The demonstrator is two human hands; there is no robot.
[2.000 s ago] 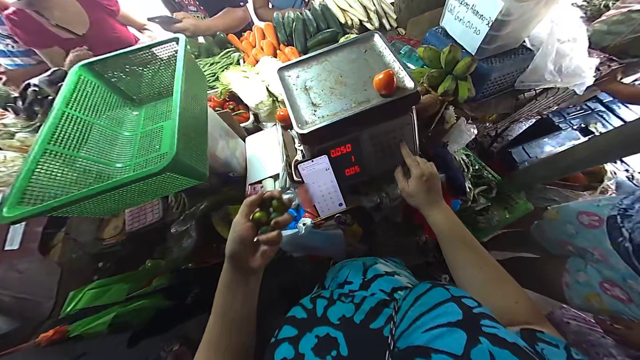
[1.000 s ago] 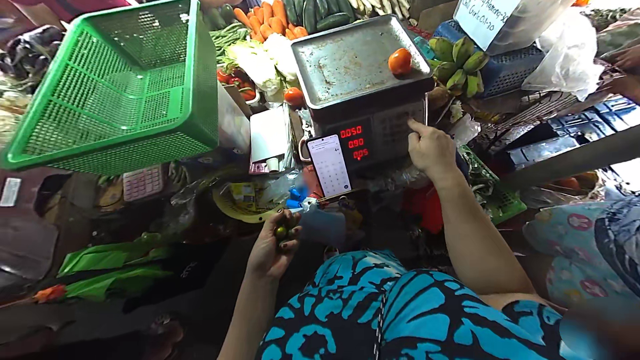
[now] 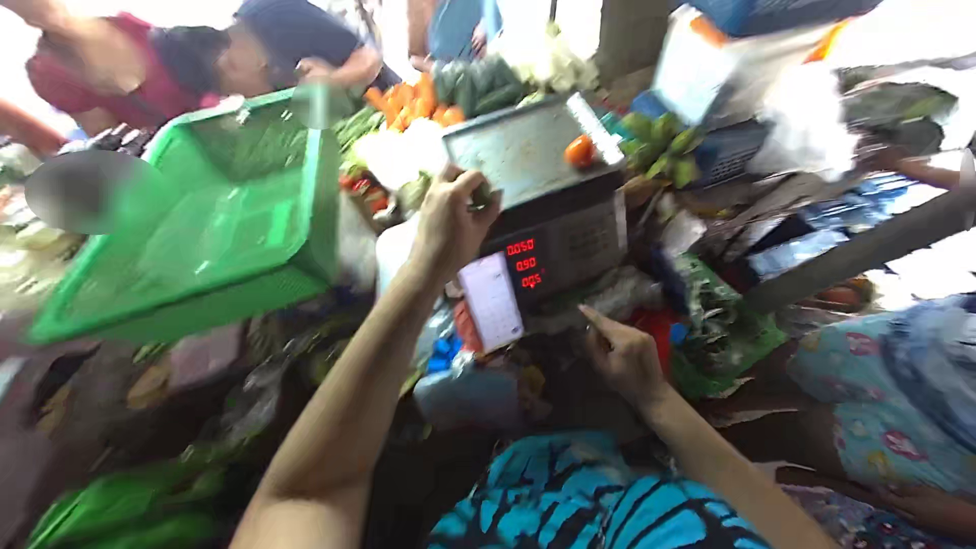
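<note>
A digital scale (image 3: 572,236) with red lit figures stands in front of me, a tomato (image 3: 580,152) near the right edge of its metal pan (image 3: 526,156). My left hand (image 3: 460,202) is raised at the pan's left front edge, its fingers closed around small green fruits (image 3: 482,194), mostly hidden by the fingers. My right hand (image 3: 621,354) is below the scale's front, index finger extended toward it, holding nothing that I can see. A phone (image 3: 492,301) with a lit screen leans against the scale's left front.
A green plastic basket (image 3: 305,206) stands at the left. Behind the scale lie carrots (image 3: 412,99) and dark green vegetables (image 3: 479,85); green bananas (image 3: 662,145) are to its right. People stand across the stall, and another person in patterned clothing is at the right.
My left hand has risen from below the phone to the pan's edge with the green fruits. My right hand has dropped away from the scale's keypad. The scale's middle figure changed between the earlier frames.
</note>
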